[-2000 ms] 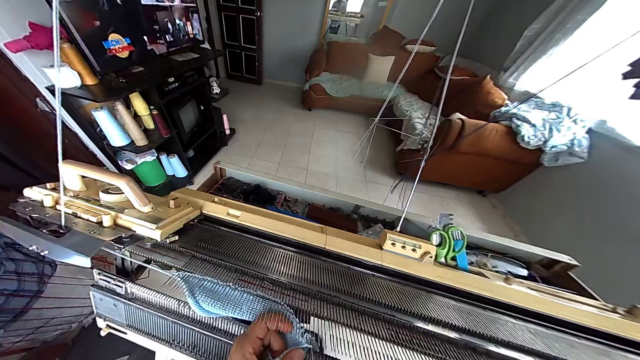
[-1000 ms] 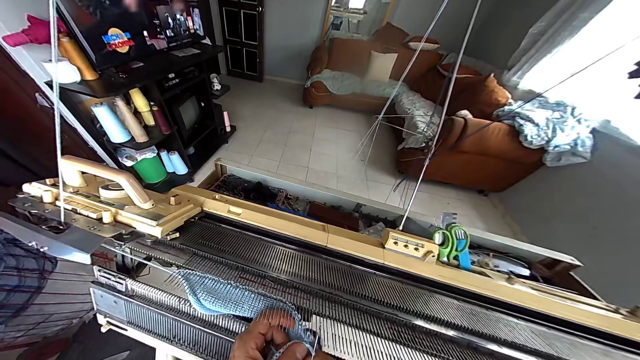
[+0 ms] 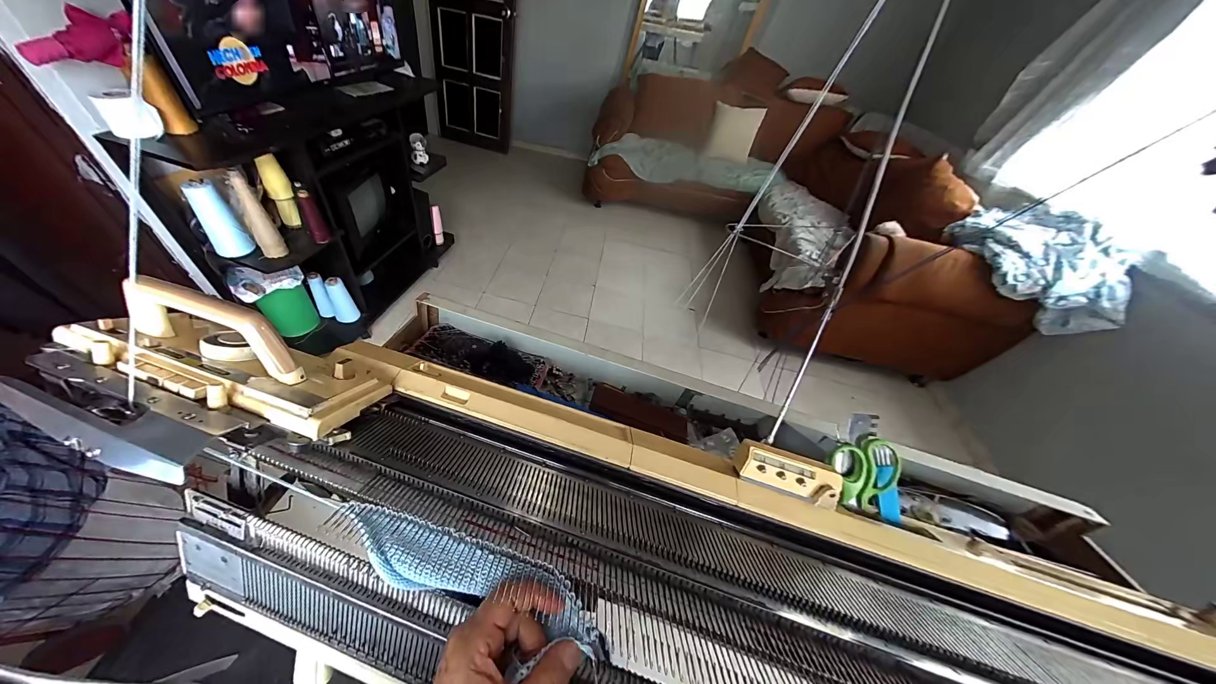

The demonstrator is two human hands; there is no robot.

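Light blue knitted fabric (image 3: 456,551) hangs along the needles of a knitting machine's bed (image 3: 570,518), low and left of centre. At its right lower end, my left hand (image 3: 513,632) has the fabric's edge between thumb and curled fingers; the rest of this hand is cut off by the bottom edge. My right hand is out of view. The beige carriage (image 3: 223,366) with its curved handle stands at the far left end of the bed. From beside it, a thin yarn (image 3: 285,483) runs to the fabric's left end.
Green-handled scissors (image 3: 864,475) stand behind the rail, right of a small beige counter (image 3: 787,472). White cords (image 3: 860,228) rise above it. Behind lies a long open trough (image 3: 608,347) with assorted items. Yarn cones (image 3: 218,218) sit on a black shelf at left; brown sofas (image 3: 912,304) are beyond.
The fingers and thumb of my left hand have shifted slightly at the fabric's right end. The carriage has stayed at the left.
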